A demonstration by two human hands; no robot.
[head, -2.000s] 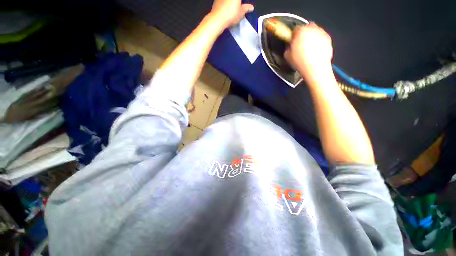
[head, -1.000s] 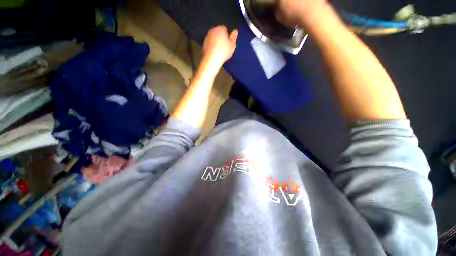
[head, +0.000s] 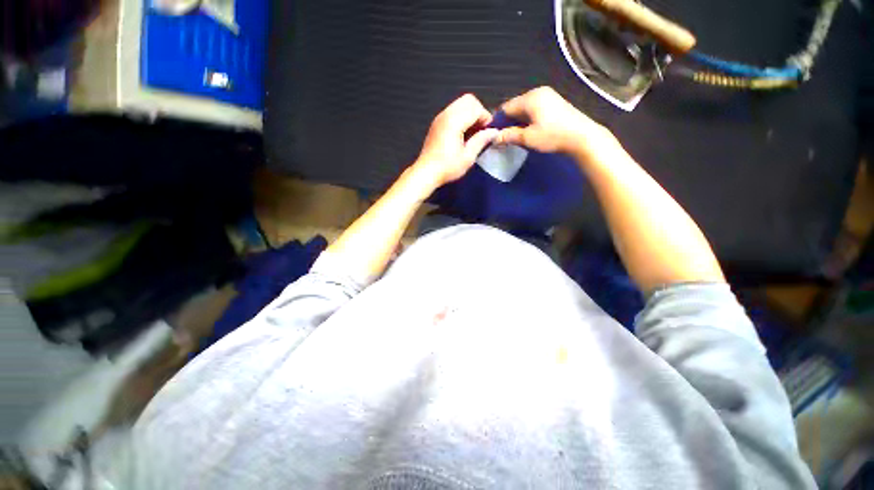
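Note:
A navy garment piece (head: 517, 196) lies at the near edge of the black ironing table, with a white patch (head: 503, 164) on it. My left hand (head: 458, 139) and my right hand (head: 546, 120) meet at the far end of the patch. Both pinch the navy piece's edge between thumb and fingers, the fingertips nearly touching. The fold under the fingertips is partly hidden. The steam iron (head: 613, 53) stands apart on the table beyond my right hand, its wooden handle free.
The black ribbed table (head: 364, 86) spreads around the work. A blue-lidded box (head: 206, 57) is at the far left. The iron's hose (head: 757, 75) trails right. Dark navy cloth (head: 273, 278) lies low at the left, beside other cloth heaps.
My right hand has let go of the iron, which now rests on the table. Both hands have come together on the navy piece by the white patch. The view has shifted, showing the blue-lidded box.

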